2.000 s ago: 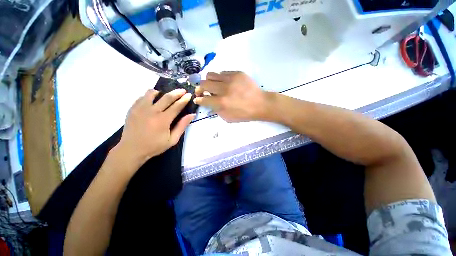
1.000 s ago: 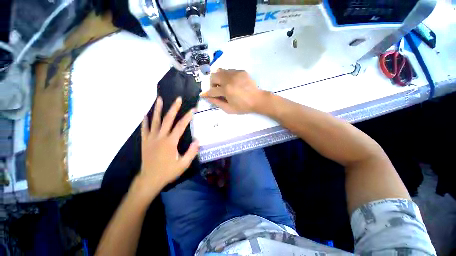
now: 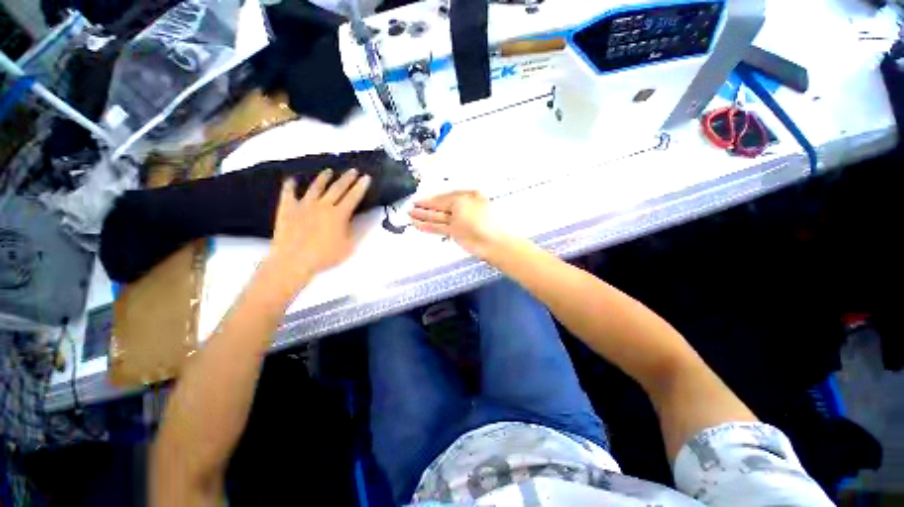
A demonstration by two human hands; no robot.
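Note:
The long black fabric piece (image 3: 228, 203) lies across the left of the white machine table, its right end at the needle area (image 3: 408, 139) of the white sewing machine head (image 3: 530, 69). My left hand (image 3: 317, 218) lies on top of the fabric, fingers spread, palm down. My right hand (image 3: 451, 216) is just right of the fabric's end, over the white bed, fingers extended and nothing visible in it. A small dark curved thing (image 3: 395, 223) lies on the bed between my hands. I cannot tell whether the fabric is under the presser foot.
Red-handled scissors (image 3: 735, 131) lie at the right, beside a blue strap (image 3: 783, 114). A black strip (image 3: 471, 50) hangs over the machine arm. Brown cardboard (image 3: 159, 317) covers the left table edge. Clear plastic bags (image 3: 169, 69) and dark fabric (image 3: 309, 59) are at the back left.
The black fabric has swung from hanging over the front edge to lying leftward across the table. My left hand moved with it. My right hand's fingers have straightened. The view has shifted, showing more of the machine.

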